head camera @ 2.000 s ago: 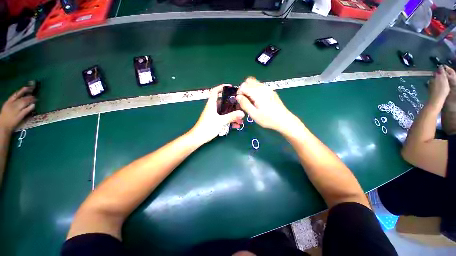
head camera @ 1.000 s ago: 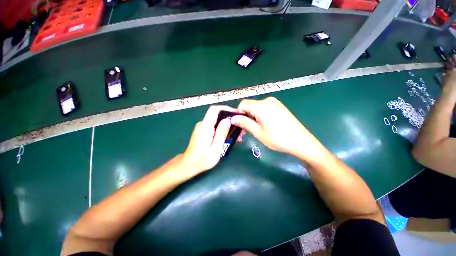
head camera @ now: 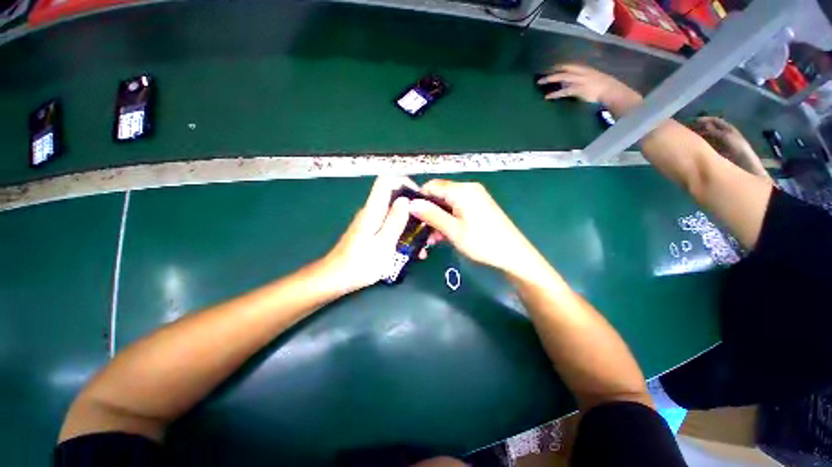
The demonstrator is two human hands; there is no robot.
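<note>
A small black mobile phone (head camera: 410, 239) is held over the green bench, tilted, with a pale rectangle at its lower end. My left hand (head camera: 369, 239) grips it from the left side. My right hand (head camera: 468, 222) is on its upper end, fingers and thumb closed on it. The fingers of both hands hide the phone's top part. One white ring (head camera: 452, 278) lies on the bench just right of and below the phone.
Black phones (head camera: 134, 108) lie on the green conveyor belt (head camera: 274, 91) beyond the pale rail (head camera: 246, 171). A neighbour's arm (head camera: 680, 164) reaches over the belt at right, behind a slanting grey post (head camera: 689, 82). A heap of rings (head camera: 714, 241) lies near that person.
The phone in my hands has come lower and tilted since the oldest frame. Belt phones have shifted left in view. The right-hand neighbour now reaches over the belt onto a dark phone.
</note>
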